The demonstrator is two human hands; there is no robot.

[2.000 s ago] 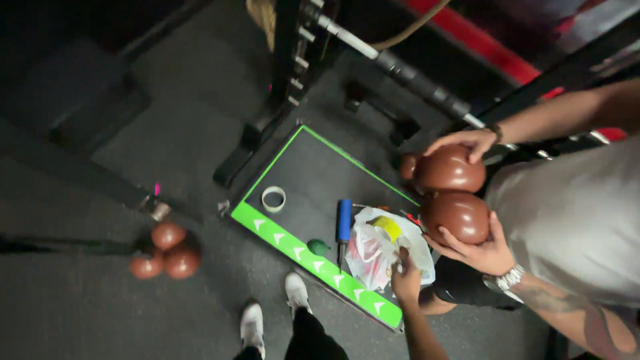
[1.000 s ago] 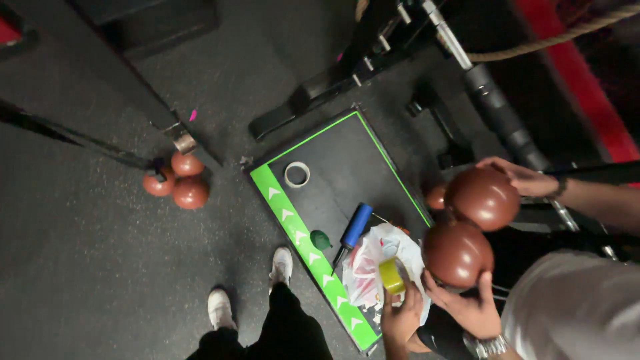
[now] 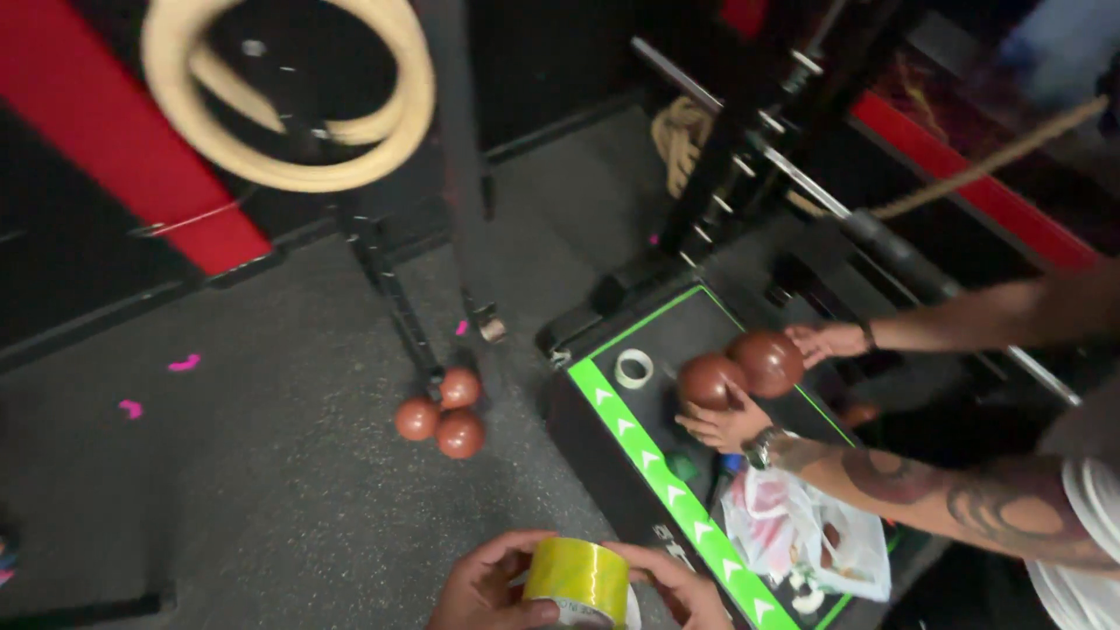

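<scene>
A roll of yellow adhesive tape [image 3: 577, 573] is held at the bottom of the head view. My left hand [image 3: 490, 582] grips its left side, the thumb across the lower edge. My right hand [image 3: 674, 584] is at the roll's right side, its fingers against it. To the right, another person's two hands hold a pair of brown balloons [image 3: 766, 363] over a black and green box [image 3: 652, 459]. On that box lie a roll of white tape [image 3: 633, 368], a green balloon [image 3: 682, 466], a partly hidden blue object [image 3: 731, 462] and a plastic bag [image 3: 779, 525].
A cluster of brown balloons [image 3: 459, 433] rests on the floor by a metal upright. Gymnastic rings [image 3: 411, 96] hang at upper left. A barbell [image 3: 901, 245] and a rope [image 3: 989, 171] are at the right. Pink scraps [image 3: 185, 362] lie on the floor.
The yellow tape, in the bag two seconds ago, is now in my hands away from the bag. The other person has moved the brown balloons over the box. The view has swung up and left.
</scene>
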